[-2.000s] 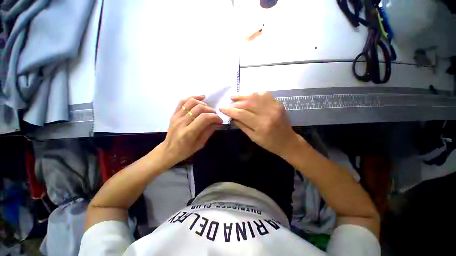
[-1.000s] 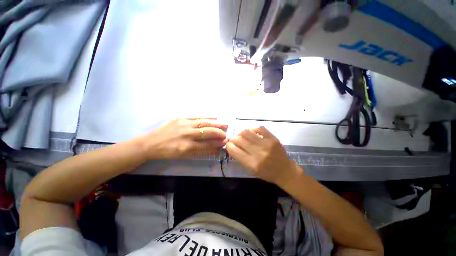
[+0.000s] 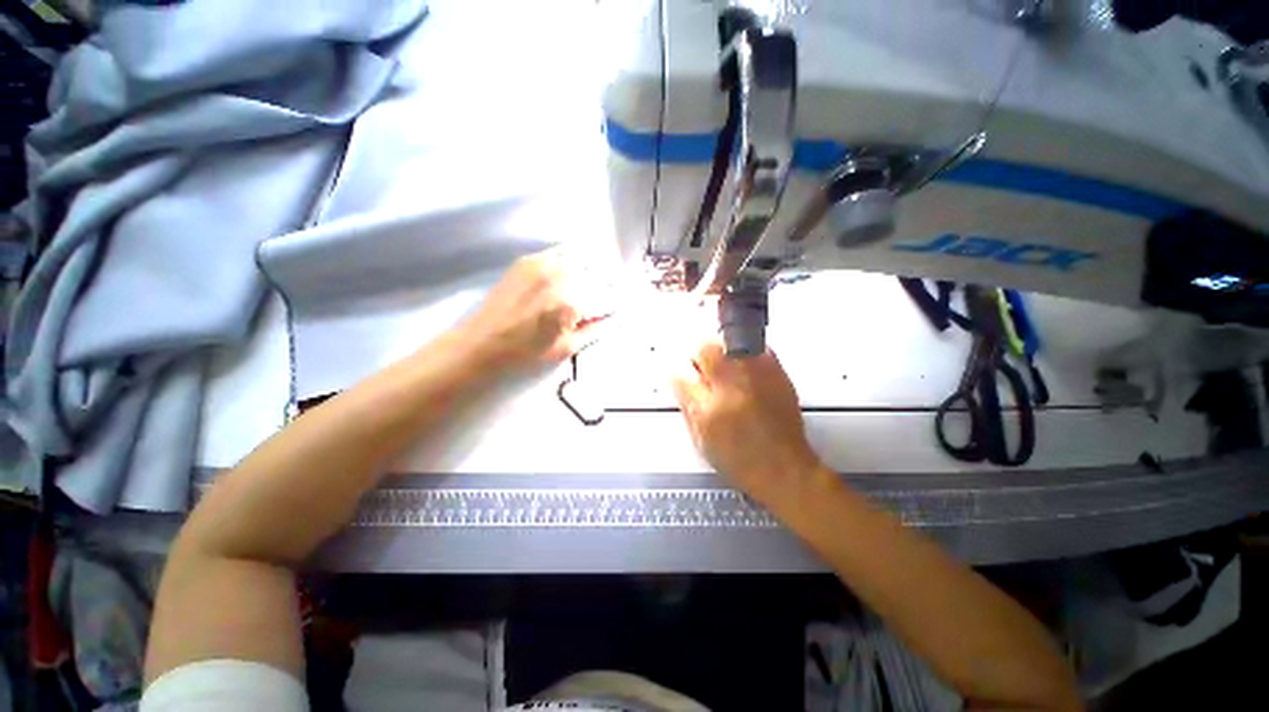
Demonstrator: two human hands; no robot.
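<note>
The light grey panel [image 3: 404, 292] lies on the white table left of the needle, with a fold across it and a thin dark edge on its left. My left hand [image 3: 536, 309] rests on its right part, fingers near the presser foot. My right hand [image 3: 738, 410] is just right of and below the needle area, its fingertips in bright glare; whether it grips cloth cannot be told. The white sewing machine head [image 3: 1030, 195] with blue stripe stands over the needle. Glare hides the presser foot and the cloth there.
A crumpled light grey pile [image 3: 181, 237] lies at the left. Black-handled scissors [image 3: 985, 417] lie on the right, beside a dark tool with blue and yellow-green bits. A ruler strip [image 3: 585, 508] runs along the front edge. Grey cloth hangs below the table.
Both hands have moved forward from the front edge to the needle area, with the light grey panel. The panel is now folded at the left. More of the machine head shows.
</note>
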